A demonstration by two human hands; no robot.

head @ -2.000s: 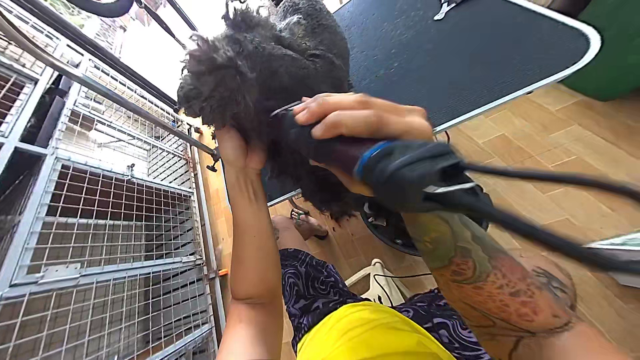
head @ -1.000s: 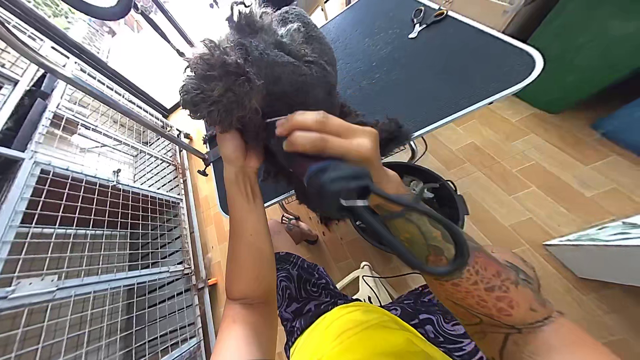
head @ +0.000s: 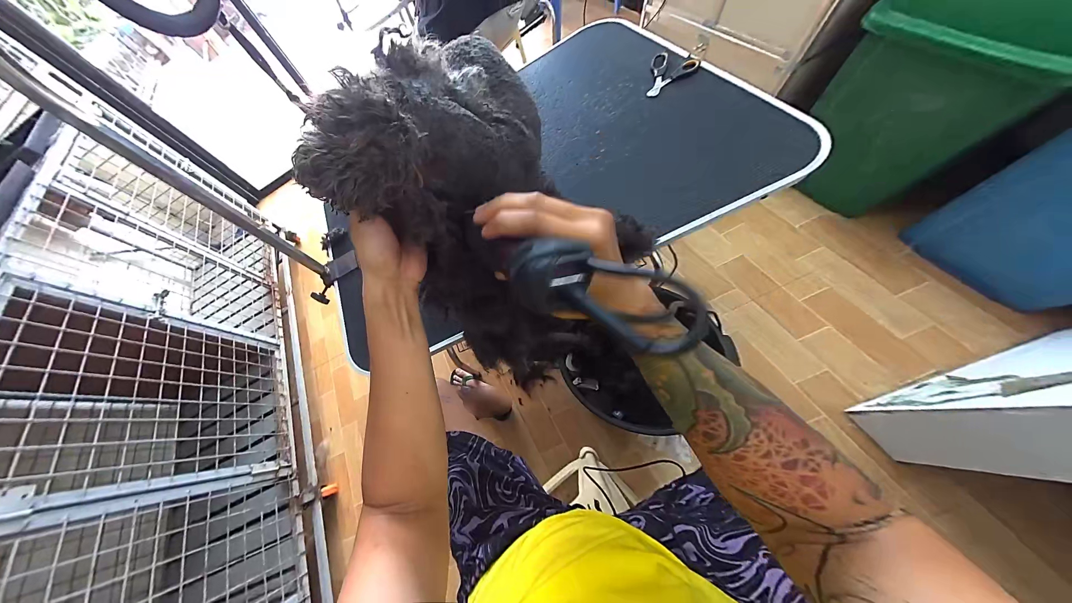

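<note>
A curly-haired black dog [head: 469, 126] is on the black grooming table [head: 662, 142], its head toward the left. My left hand [head: 387, 251] holds the fur under its muzzle or chin, fingers partly hidden in the hair. In my right hand [head: 557, 224] is a dark corded electric clipper [head: 544, 272], its cord looping below the wrist. The clipper's front end lies against the dog's chest or shoulder and its blade is hidden. Scissors [head: 666, 75] and a second orange-handled tool lie at the table's far edge.
Wire cages [head: 142, 360] line the left side. A metal grooming arm [head: 209, 197] crosses near the dog's head. Below the table is a round black container [head: 620, 389] holding tools. Green [head: 921, 109] and blue [head: 1005, 226] bins and a white box [head: 971, 410] stand at right.
The clipper in my right hand has turned, its cord end swinging from the right to down nearer me. My left hand stays at the dog's muzzle. The view has shifted, showing more of the table.
</note>
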